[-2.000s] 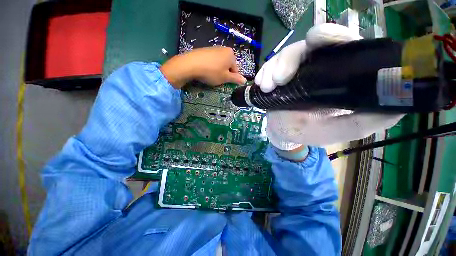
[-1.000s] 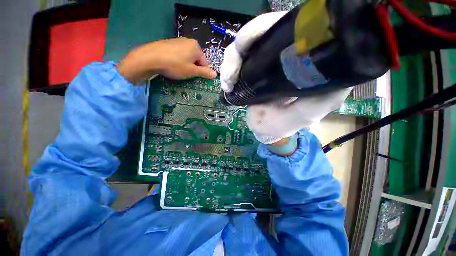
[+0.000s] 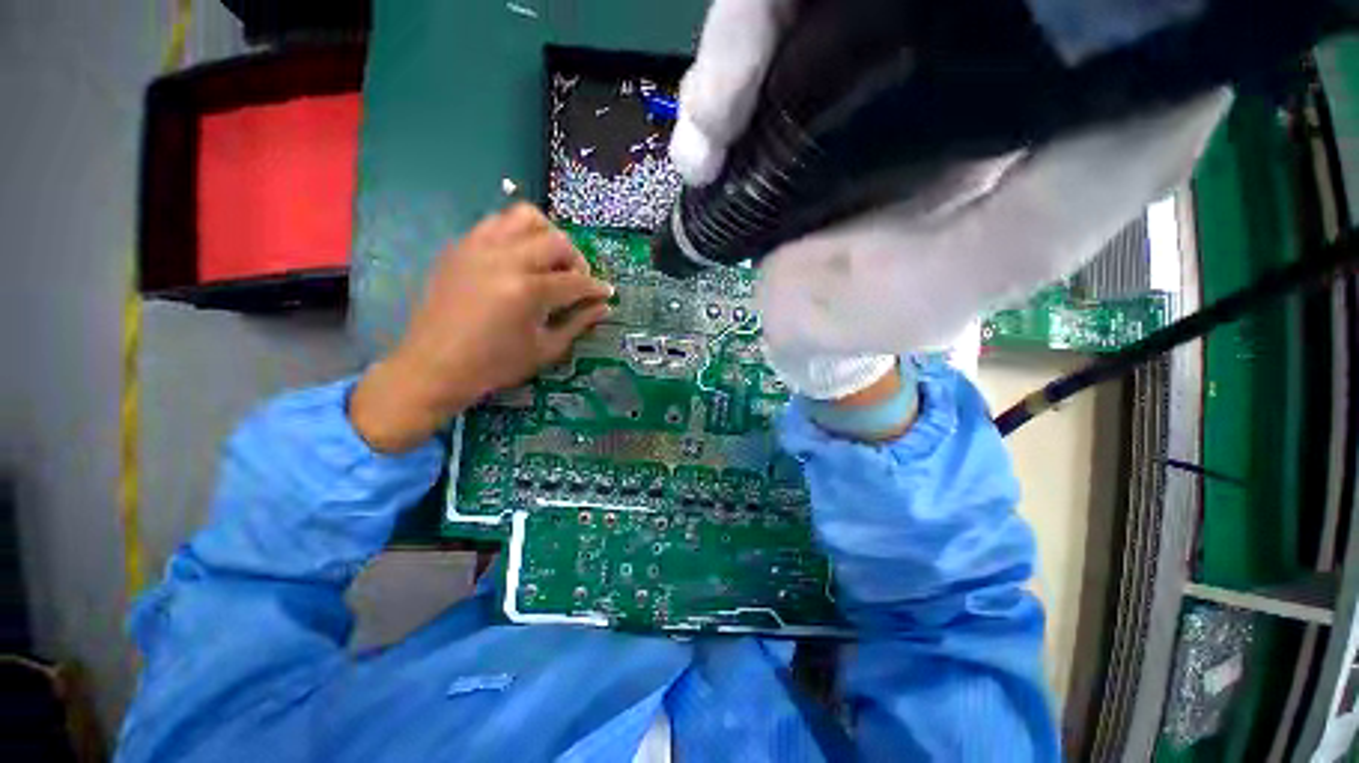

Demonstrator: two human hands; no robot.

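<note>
A large green circuit board (image 3: 641, 395) lies solder side up in front of me. My left hand (image 3: 499, 321), bare, is over its upper left part, thumb and finger pinched on a tiny silvery piece that looks like a screw (image 3: 608, 295). My right hand (image 3: 894, 276), in a white knit glove, is closed around a thick black electric screwdriver (image 3: 879, 127). Its nose points down-left at the board's upper edge, right of my left hand; whether the tip touches is hidden. The black screw tray (image 3: 555, 127) stands just beyond the board, its right part hidden by the glove.
A black bin with red lining (image 3: 276, 179) is at the left. A blue pen (image 3: 662, 106) shows partly in the tray. A tiny pale piece (image 3: 508, 187) lies on the green mat. A black cable (image 3: 1103, 365) crosses at the right, before a board with a finned block and the metal-railed line.
My left hand has moved from beside the driver's nose down and left over the board. The driver and gloved hand went left, then rose slightly. The view has shifted a little.
</note>
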